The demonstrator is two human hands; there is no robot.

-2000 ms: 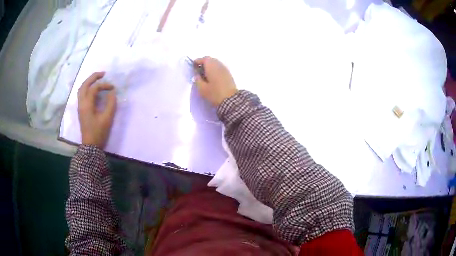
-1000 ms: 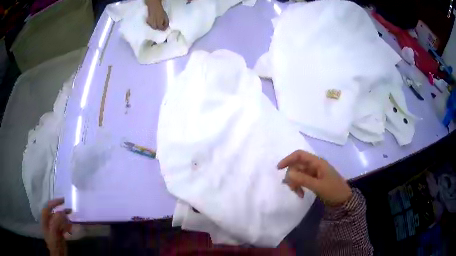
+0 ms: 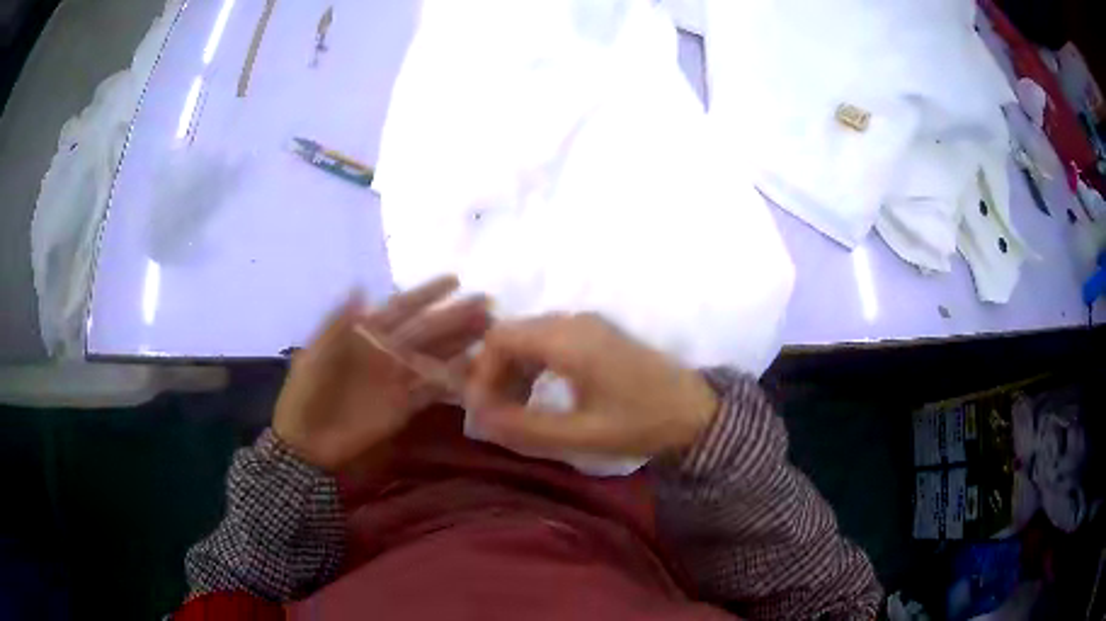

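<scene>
A large white garment [image 3: 582, 194], overexposed, lies on the pale-lilac table in front of me and hangs over its front edge. A small dark dot shows on it. My left hand [image 3: 382, 370] and my right hand [image 3: 570, 382] are close together above my lap at the table edge, both motion-blurred. The left fingers are stretched out towards the right hand. The right fingers are curled, with thumb and fingertips near each other and white cloth behind them. A thin pale streak shows between the hands. I cannot tell if either hand holds something.
On the table [image 3: 279, 285] lie a thin brown strip [image 3: 256, 49], a small brown item [image 3: 323, 34], a blue-and-orange stick [image 3: 330, 160] and a hazy plastic patch [image 3: 194, 212]. Another white garment [image 3: 825, 170] with a tan label [image 3: 853, 117] is at right. A bin [image 3: 61, 146] with white cloth stands left.
Both hands have come together at the table's front edge, the left moving right and the right moving left. The view has tilted down. The other person's hand is out of view.
</scene>
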